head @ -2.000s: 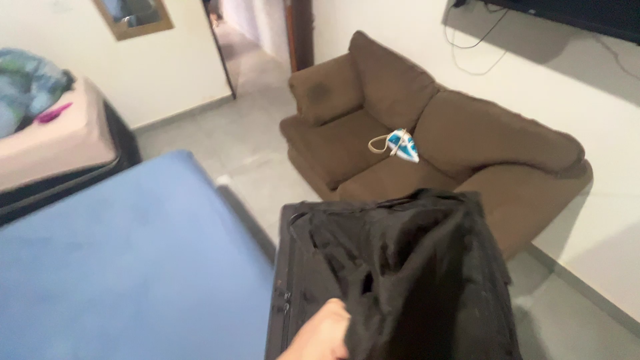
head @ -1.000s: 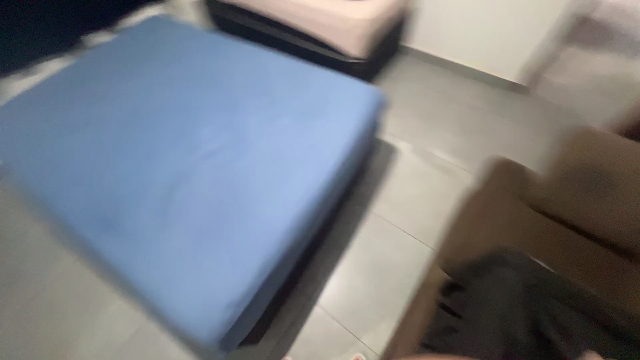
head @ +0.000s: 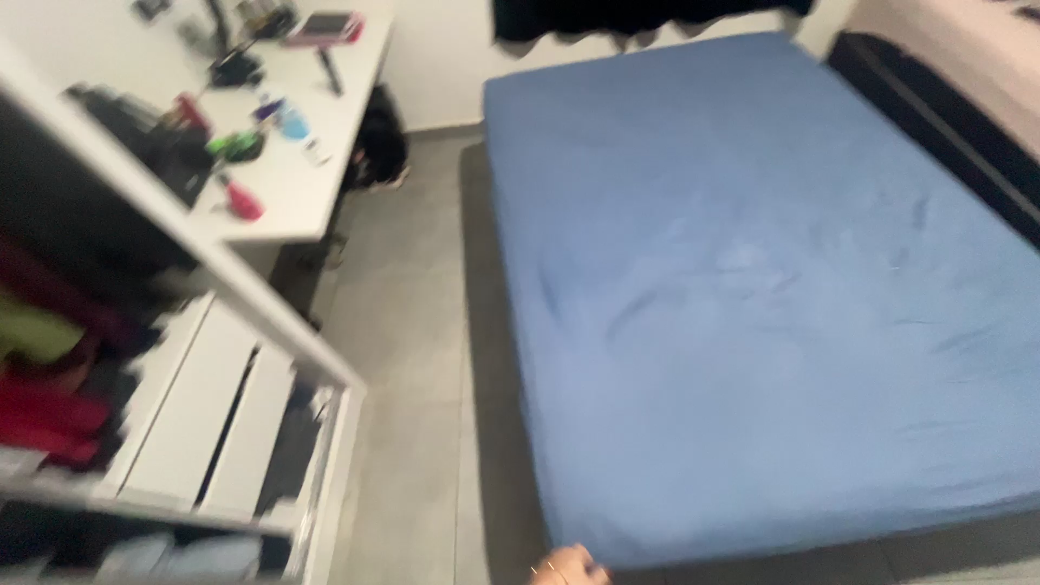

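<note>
A mattress under a smooth blue fitted sheet (head: pixel 731 309) takes up the middle and right of the view. One hand (head: pixel 570 565) shows at the bottom edge, beside the mattress's near left corner, with a thin bracelet or ring on it. Its fingers look bent, but blur hides whether they touch the sheet or hold anything, and which hand it is cannot be told for certain. The other hand is out of view.
At the left stands an open white wardrobe (head: pixel 244 305) with hanging clothes and drawers. Behind it, a white desk (head: pixel 296 195) holds a pink bottle (head: pixel 244 201) and other items. A black bag (head: pixel 382 142) is beneath. Another bed (head: pixel 942 122) adjoins at the upper right.
The view has swung far left, from the brown sofa to the wardrobe and desk. The black fabric item, at the hand two seconds ago, is out of view.
</note>
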